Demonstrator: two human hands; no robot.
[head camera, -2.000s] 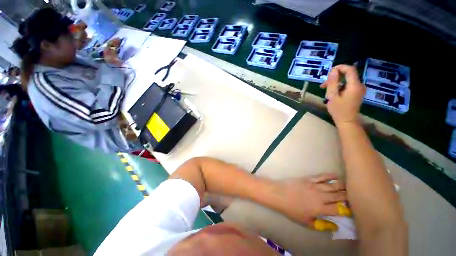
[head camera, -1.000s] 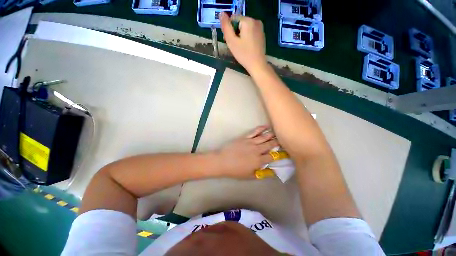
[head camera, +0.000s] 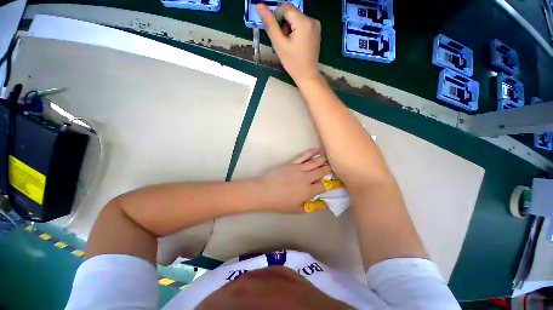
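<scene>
My left hand (head camera: 297, 184) rests palm down on the right beige board (head camera: 418, 181). Yellow finger cots cover two of its fingertips. A crumpled white wipe (head camera: 337, 201) lies at those fingertips, partly under my right forearm; whether they pinch it is unclear. My right hand (head camera: 298, 43) is stretched over the conveyor edge, at a light-blue tray (head camera: 248, 15) holding dark parts near the top edge. Its fingers are curled, with one fingertip over the tray. Whether it holds anything is hidden.
More blue trays (head camera: 368, 42) stand on the dark green conveyor (head camera: 418, 54). A black box with a yellow label (head camera: 27, 178) and a clear tube sit on the left board (head camera: 164, 115). A metal bar (head camera: 503, 121) crosses at the right, above a tape roll (head camera: 519, 201).
The view has swung right and down from the first frame, so the seated person has left it. My right hand remains over the conveyor trays, its fingers more curled. My left hand stays by the wipe.
</scene>
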